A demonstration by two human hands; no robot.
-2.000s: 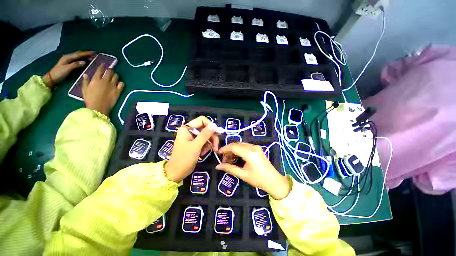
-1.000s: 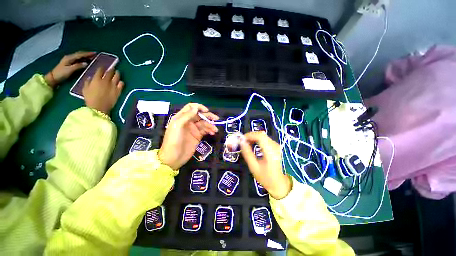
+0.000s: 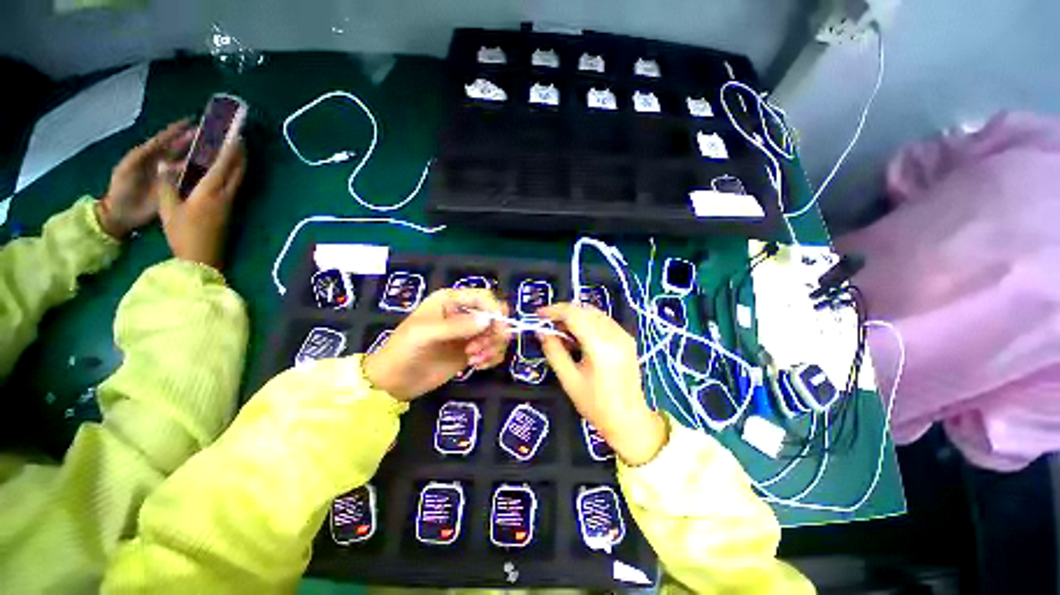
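Observation:
My left hand [image 3: 436,345] and my right hand [image 3: 599,370] meet above the middle of the front foam tray [image 3: 488,465]. Both pinch a white charging cable [image 3: 523,323] between the fingertips; the cable shows as thin strands running between them. Whether its charging end is in the fingers cannot be made out. Beneath and around my hands, smartwatches [image 3: 441,513] with lit text screens lie in the tray's square pockets. My hands hide parts of the second and third columns.
A rear foam tray [image 3: 523,209] holds whitish pieces. Loose watches [image 3: 678,276] and a cable tangle [image 3: 802,442] lie at right, near a person in pink [image 3: 976,291]. At left, a neighbour's hands hold a smartphone [image 3: 213,142]. Another white cable [image 3: 374,151] lies behind the tray.
My hands have come together, with the cable now between both. The round pale end seen at my right fingers is no longer clear. The neighbour has lifted and tilted the smartphone.

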